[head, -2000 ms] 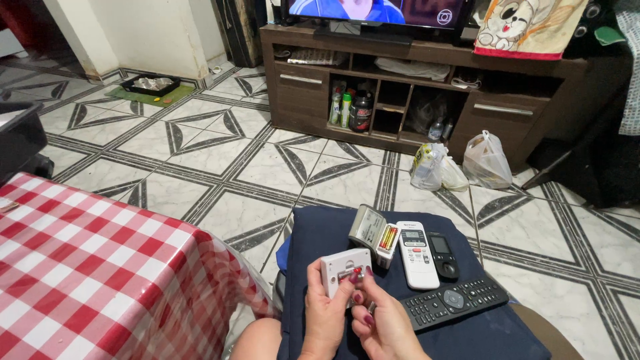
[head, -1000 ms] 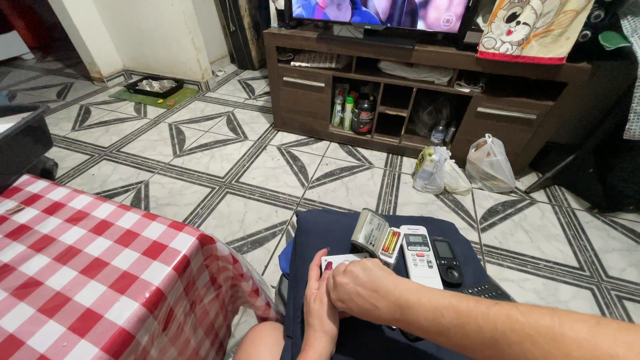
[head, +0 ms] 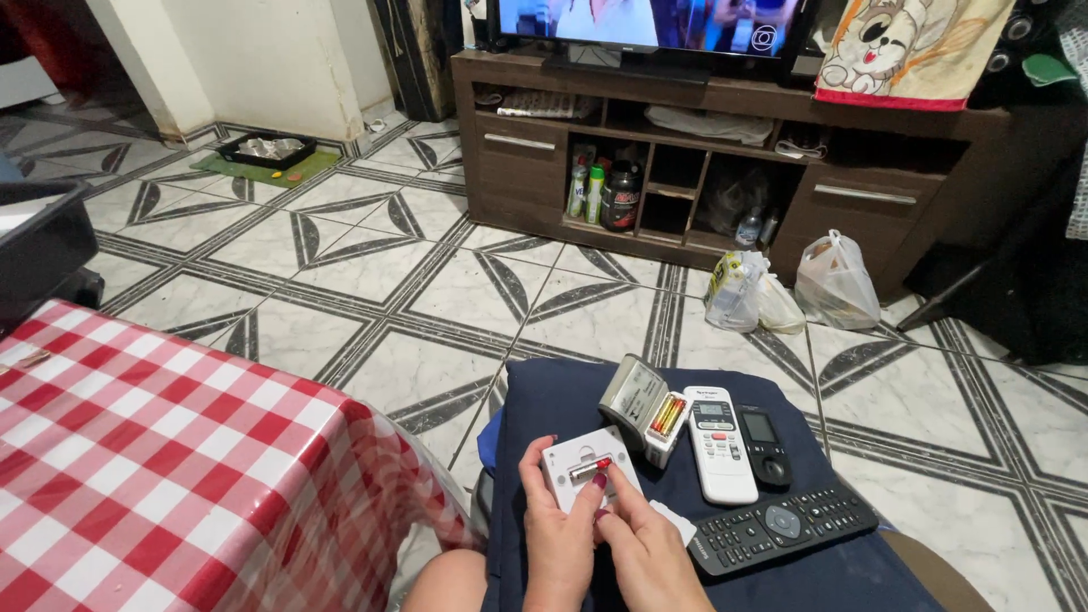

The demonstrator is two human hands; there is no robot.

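Note:
My left hand [head: 557, 531] holds a small white square device [head: 588, 469], its back with a battery bay facing up. One battery [head: 592, 468] with a red end lies in the bay. My right hand [head: 637, 535] reaches over the device's right side, a fingertip at the battery's red end. Beside it, a grey-and-white device [head: 650, 410] stands with its battery bay exposed, showing yellow-and-red batteries [head: 669, 415]. To its right lie a white air-conditioner remote [head: 721, 444], a black handheld device with a screen [head: 764, 447] and a black TV remote [head: 780, 529]. A white piece [head: 676, 520] shows partly behind my right hand.
The things lie on a dark blue cushion [head: 552, 391] over my lap. A table with a red-and-white checked cloth [head: 195, 459] stands at the left. Ahead are a wooden TV stand [head: 518, 183], plastic bags [head: 837, 280] on the tiled floor and a black tray [head: 266, 150].
One second ago my right forearm reached across toward the right, the hand covering the device. It has drawn back, and the battery bay shows again.

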